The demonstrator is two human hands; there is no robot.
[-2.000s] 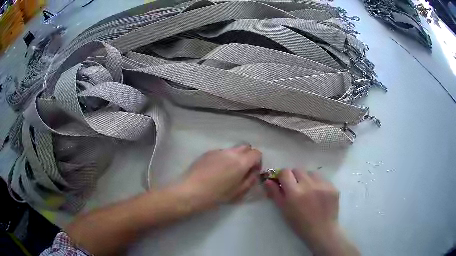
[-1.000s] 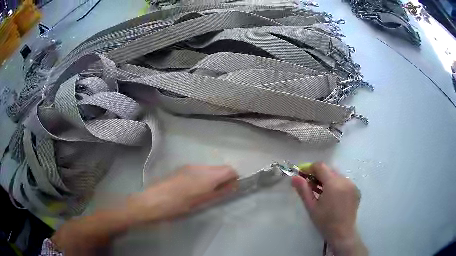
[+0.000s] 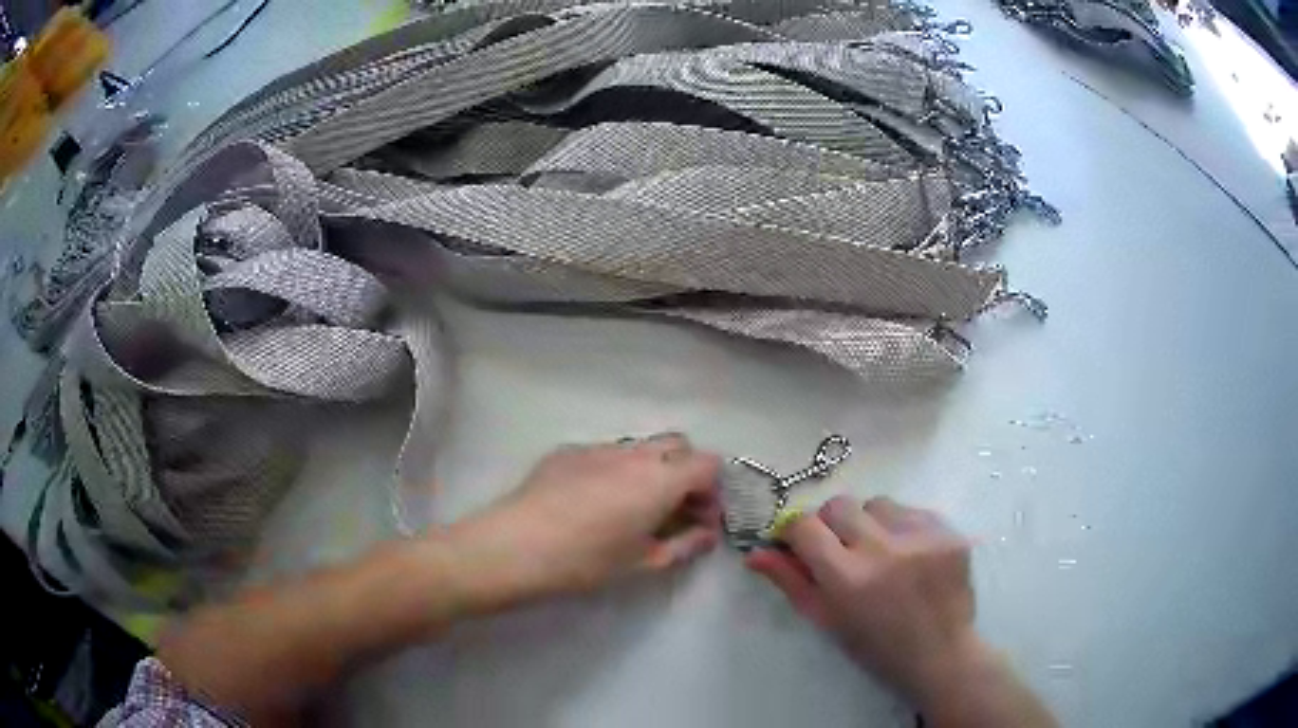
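Note:
My left hand [image 3: 626, 512] is closed on the webbing strap near its sewn end [image 3: 747, 501]. The short grey-beige end sticks out past my fingertips. A silver snap hook [image 3: 823, 461] is attached to it by a metal end loop [image 3: 779, 486] and points up and right. My right hand [image 3: 883, 576] is closed around the thread snips; only a bit of their yellow part [image 3: 786, 523] shows at the lower right edge of the strap end. The blades are mostly hidden.
A strap pile [image 3: 641, 235] lies beyond my hands, hooks [image 3: 996, 178] at right. A looped strap bundle [image 3: 313, 292] is at left. Pale thread ends [image 3: 1046, 477] lie right of my right hand. Another strap batch [image 3: 1117, 29] is far right. Yellow-orange material [image 3: 43, 86] is far left.
My right hand with the snips has moved left and a little down, to the strap's lower edge. My left hand has moved toward the strap end, and the hook now points up and right.

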